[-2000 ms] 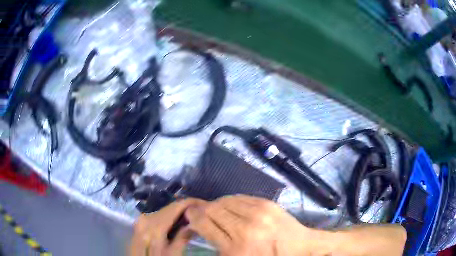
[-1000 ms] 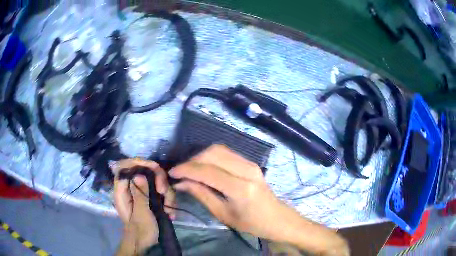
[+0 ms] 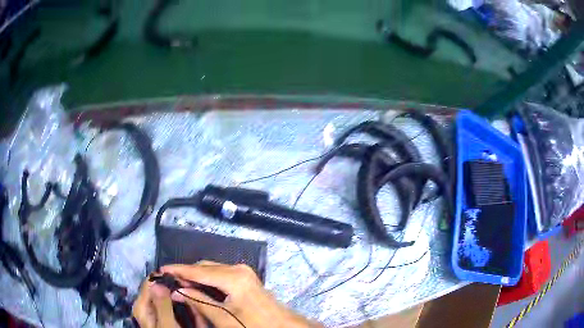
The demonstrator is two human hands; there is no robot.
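Note:
My left hand (image 3: pixel 154 307), cut off by the lower edge, is closed on a black headband (image 3: pixel 184 314) in front of the screw tray. My right hand (image 3: pixel 234 291) is against it, its fingers pinching a small black part (image 3: pixel 168 280) at the headband's end. A thin black wire (image 3: pixel 208 301) trails over the right fingers. The black screw tray (image 3: pixel 214 246) is partly hidden by my right hand. The electric screwdriver (image 3: pixel 275 218) lies just behind the tray, its cord (image 3: pixel 160 221) curving down at the left.
Black small parts (image 3: pixel 80 237) and a large hoop (image 3: pixel 151 173) lie at left. Several headbands (image 3: pixel 374 186) are piled right of the screwdriver. A blue bin (image 3: pixel 458 211) stands at right, with a cardboard box (image 3: pixel 458 311) below. The green conveyor (image 3: pixel 275 64) crosses behind, carrying black arcs.
The view has swung right, so the bench things sit further left. The headband, upright in my left hand before, is now mostly hidden between both hands. My hands are closer together.

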